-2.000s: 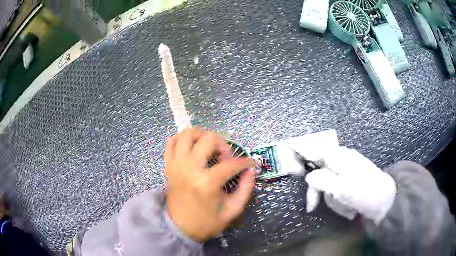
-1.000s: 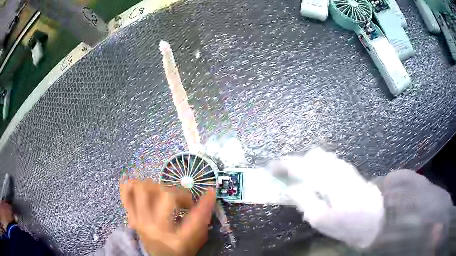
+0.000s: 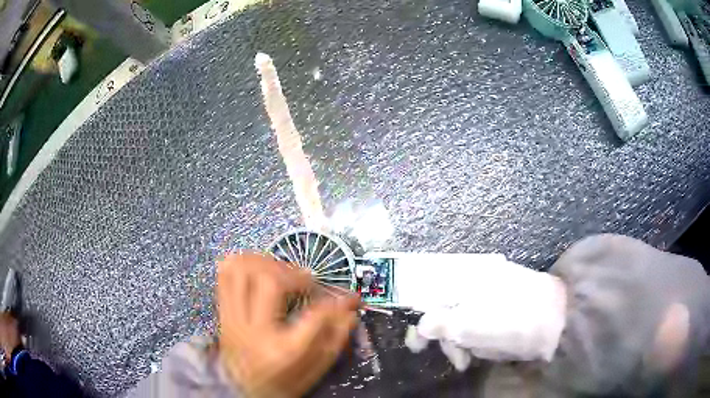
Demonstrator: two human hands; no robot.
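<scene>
A pale teal handheld fan lies across the front of the mat, its round grille [image 3: 331, 253] at left and its flat handle [image 3: 444, 272] at right. Its open neck [image 3: 375, 281] shows a small board and red and dark bits. My bare left hand [image 3: 284, 322] is blurred over the lower left of the grille, fingertips close together at the neck's lower edge; what they grip is unclear. A thin pale reddish line shows beside them. My white-gloved right hand [image 3: 498, 311] holds the handle's far end, fingers curled below it. No tool is visible in the glove.
A wrinkled pinkish strip [image 3: 288, 140] lies on the grey bubble mat [image 3: 179, 155], reaching towards the grille. Several teal fans [image 3: 611, 89] lie at the upper right. A green conveyor with a pale rail [image 3: 74, 120] runs at upper left. Another person's hand [image 3: 9, 330] shows at the left edge.
The fan has shifted slightly right and up in view. My left hand has moved right, its fingertips now at the neck. My right hand's fingers now show curled below the handle.
</scene>
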